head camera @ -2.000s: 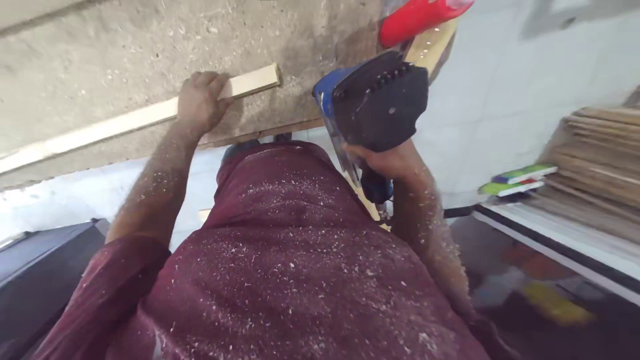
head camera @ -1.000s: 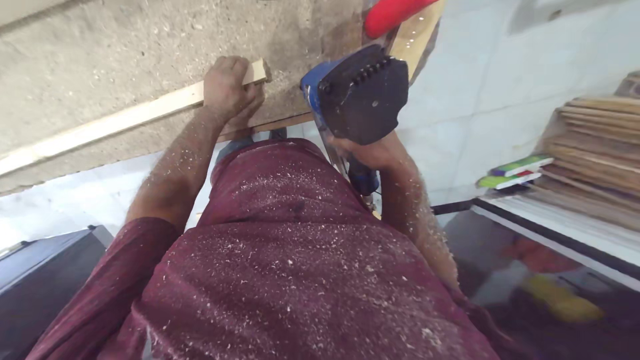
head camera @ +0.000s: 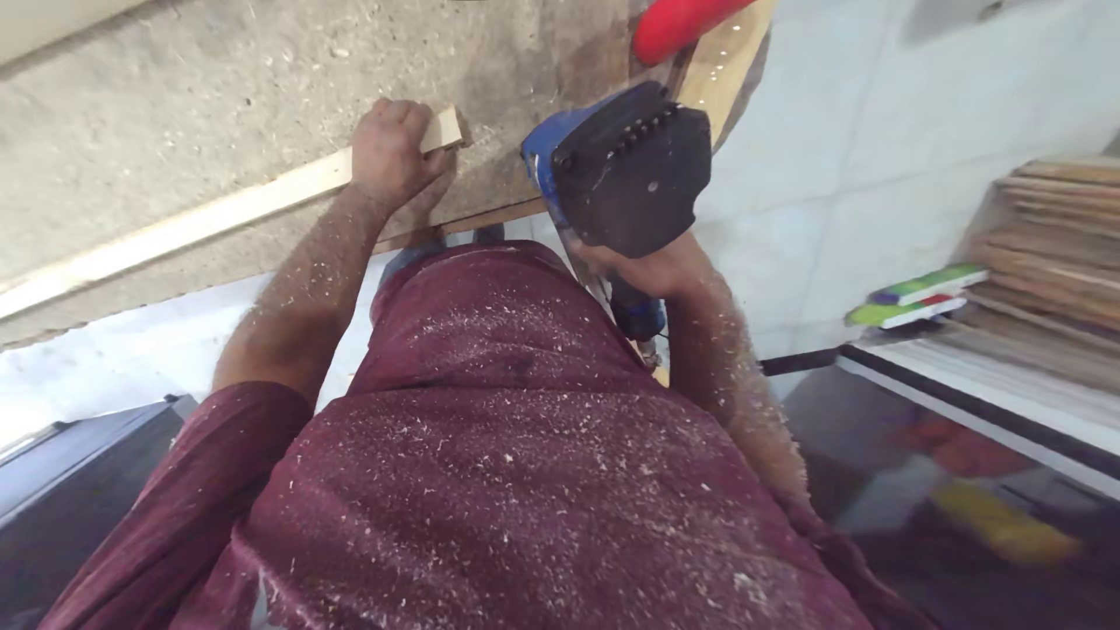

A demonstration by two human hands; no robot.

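Observation:
My left hand [head camera: 394,156] is closed over a pale wooden strip [head camera: 188,219] near its right end, on the worn board surface of a workbench [head camera: 490,70]. The strip runs down to the left edge of the view. My right hand [head camera: 652,267] grips a blue and black power tool [head camera: 634,171] just beyond the bench's near edge, right of my body. The tool's dark, broad end faces up towards the camera and hides part of my fingers. Its lower part is largely hidden by my hand and shirt.
A red cylindrical object [head camera: 687,26] lies at the upper right beside a pale piece of wood [head camera: 731,61]. Stacked thin boards [head camera: 1059,254] and small colourful boxes [head camera: 927,297] stand at the right. A dark, glossy surface [head camera: 945,490] is at the lower right, a dark box-like object [head camera: 96,472] at the lower left.
My left hand has moved along the wooden strip towards its right end and now sits closer to that end. My right hand still holds the power tool.

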